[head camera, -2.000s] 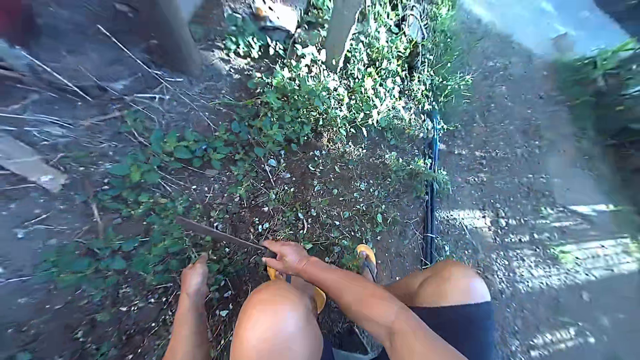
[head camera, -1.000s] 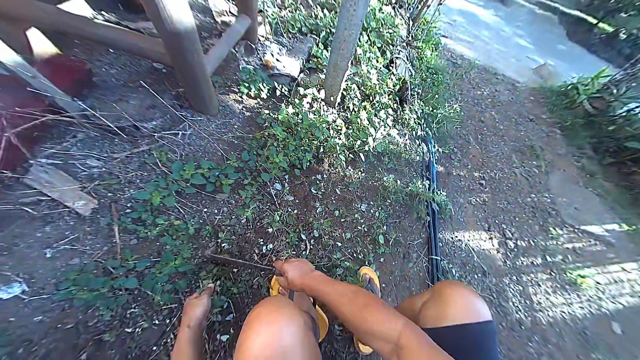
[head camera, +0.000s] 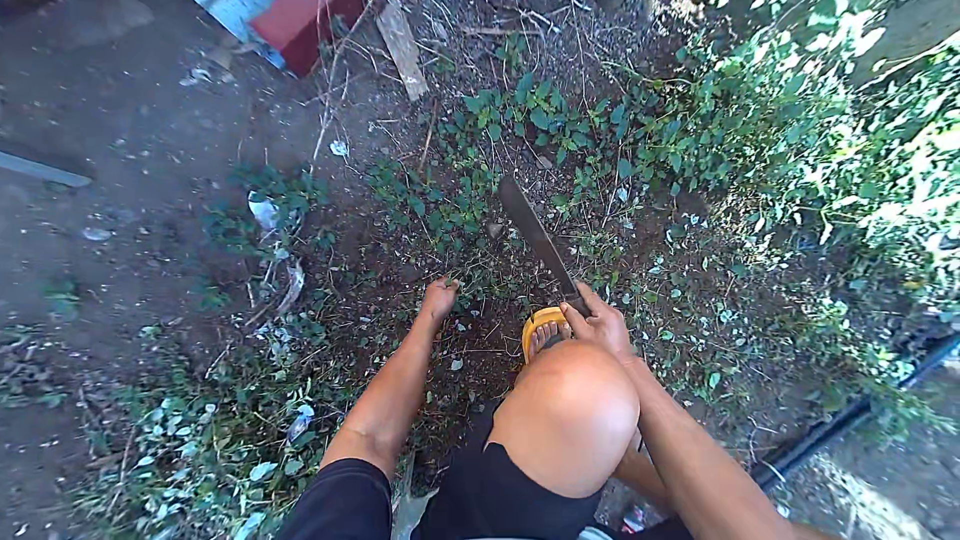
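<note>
My right hand (head camera: 600, 321) is closed on the handle of a machete (head camera: 538, 234), in front of my knee. Its long dark blade slants up and to the left over low green weeds (head camera: 442, 195). To the left of it, my left hand (head camera: 440, 298) is low over the soil among small weeds, fingers curled; a bit of green shows at the fingertips, but whether it is gripped is unclear. A yellow flip-flop (head camera: 531, 330) is on my foot, just left of my right hand.
Leafy plants (head camera: 787, 142) grow at the upper right. Dark hoses (head camera: 832, 427) run along the ground at lower right. A weathered board (head camera: 403, 49) and a red block-like object (head camera: 300, 30) lie at the top. Loose cut greenery (head camera: 187, 457) covers the lower left, with plastic litter (head camera: 300, 424).
The view has swung left. The machete blade, earlier pointing left across the weeds, now points more away from me. My right hand still holds it.
</note>
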